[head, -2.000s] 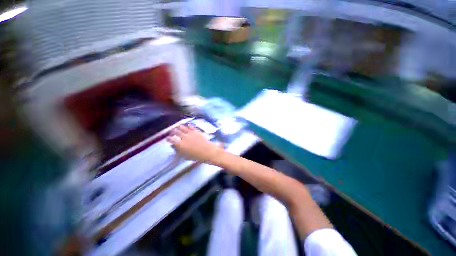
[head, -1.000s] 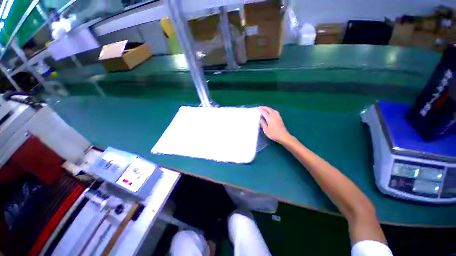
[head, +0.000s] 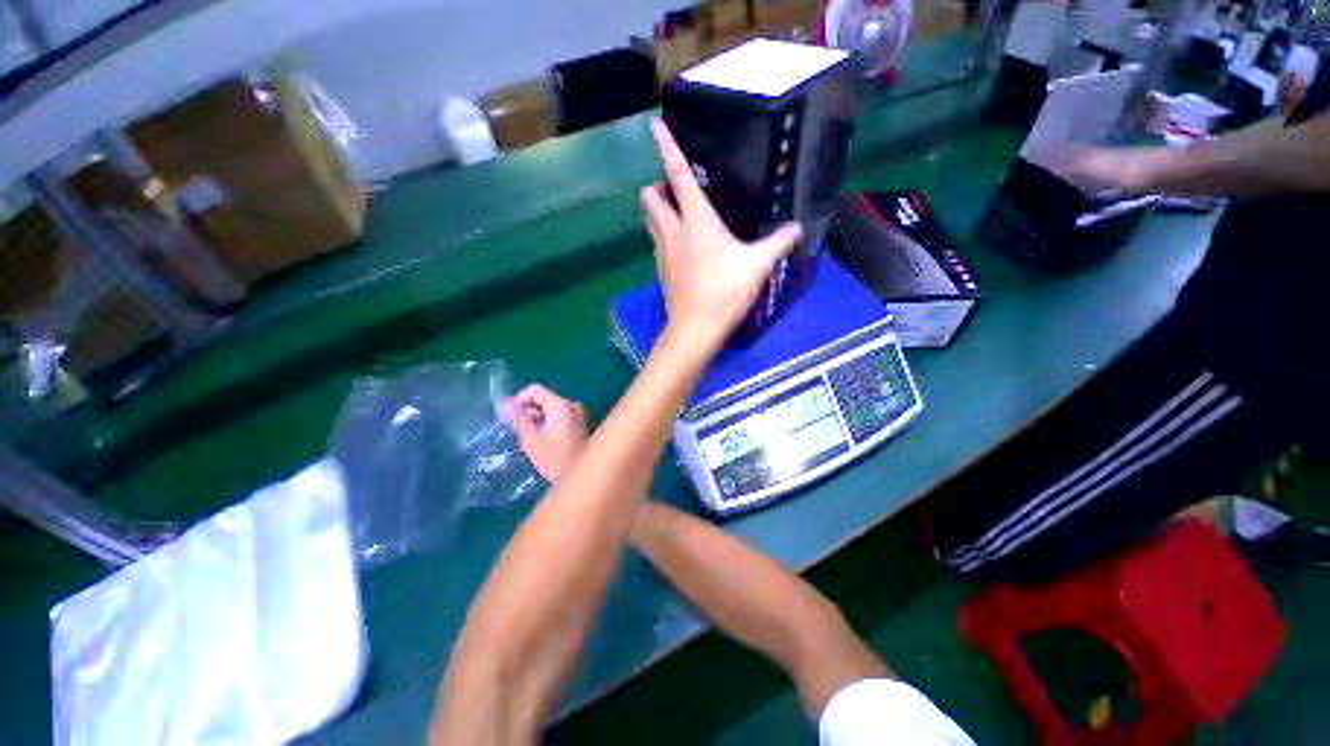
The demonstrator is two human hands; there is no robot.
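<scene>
A black product box (head: 780, 161) with a white end on top stands upright and slightly tilted over the blue platform of the digital scale (head: 773, 445). My left hand (head: 708, 262) is on the box's near side, fingers spread up its left side and thumb across its lower face. My right hand (head: 547, 430) pinches the right edge of a clear shrink bag (head: 423, 452), low over the green bench. My forearms cross, the left over the right. The stack of shrink bags (head: 219, 619) lies at the lower left.
Another black box (head: 904, 262) lies behind the scale. At the right a person (head: 1167, 350) reaches toward dark boxes on the bench. A red stool (head: 1196, 612) stands on the floor. Brown cartons (head: 248, 168) are at the back left. The bench's front edge runs below the scale.
The view has swung right. My right hand has moved off the stack with a clear bag. My left hand has come into view on the box at the scale.
</scene>
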